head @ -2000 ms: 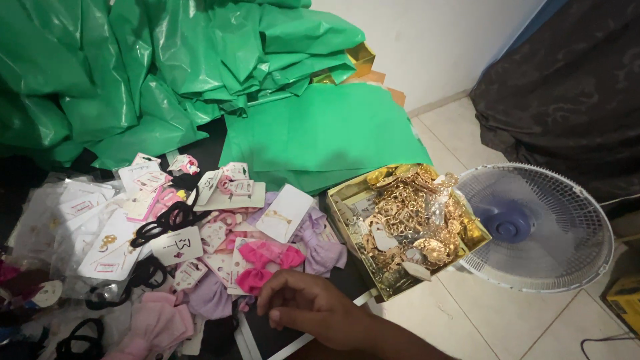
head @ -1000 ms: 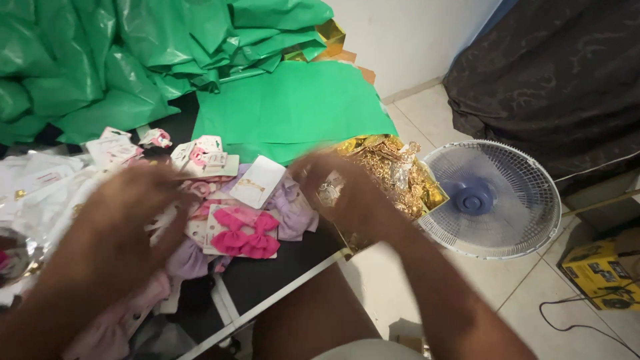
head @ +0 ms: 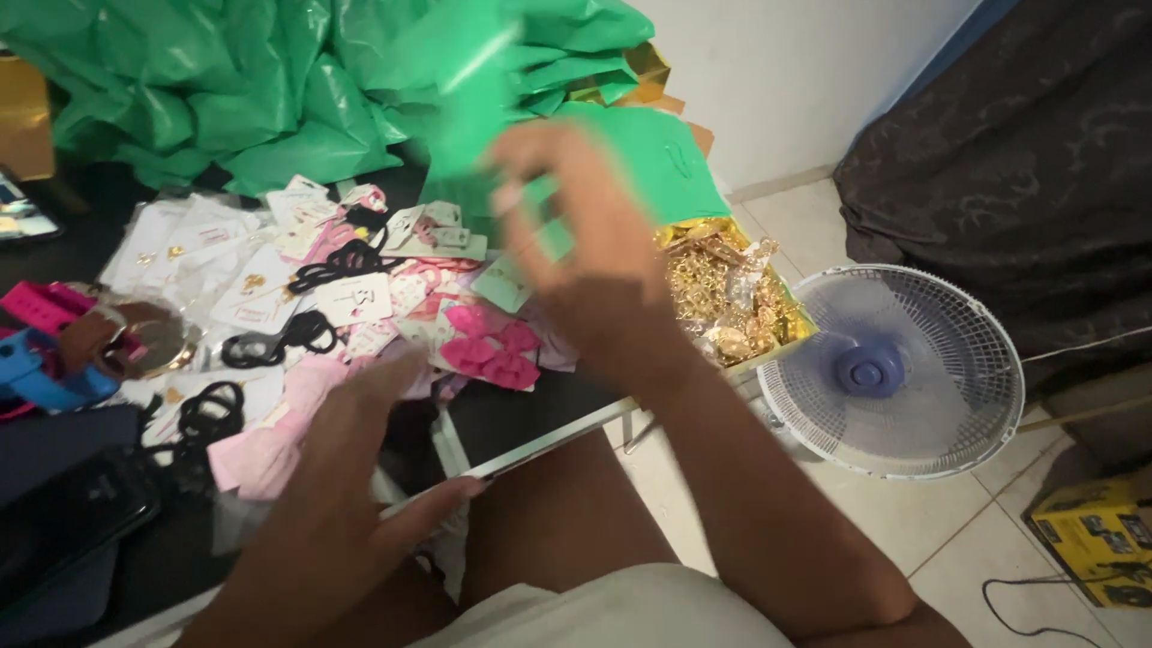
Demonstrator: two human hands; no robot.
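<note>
My right hand [head: 576, 243], blurred, is over the flat green plastic bag [head: 648, 162], its fingers curved; whether they grip a blurred strip of green plastic [head: 477, 90] beside them cannot be told. Below it are a bright pink bow hair clip [head: 490, 346] on a card and other carded hair accessories. My left hand [head: 360, 459] is at the near table edge, thumb spread, holding nothing visible; its fingertips blur over the pile near a pale pink fabric bow [head: 274, 427]. A gold box [head: 801, 328] full of gold-coloured jewellery [head: 720, 288] lies right of my right wrist.
Crumpled green bags [head: 243, 81] cover the back of the black table. At left lie wristwatches [head: 153, 342], black hair ties [head: 211, 409] and a black phone [head: 81, 522]. A floor fan [head: 868, 369] stands beside the table's right side, a yellow box [head: 1098, 540] beyond.
My right hand has moved from beside the jewellery box to over the green bag. The left hand has come down from the carded accessories to the near table edge.
</note>
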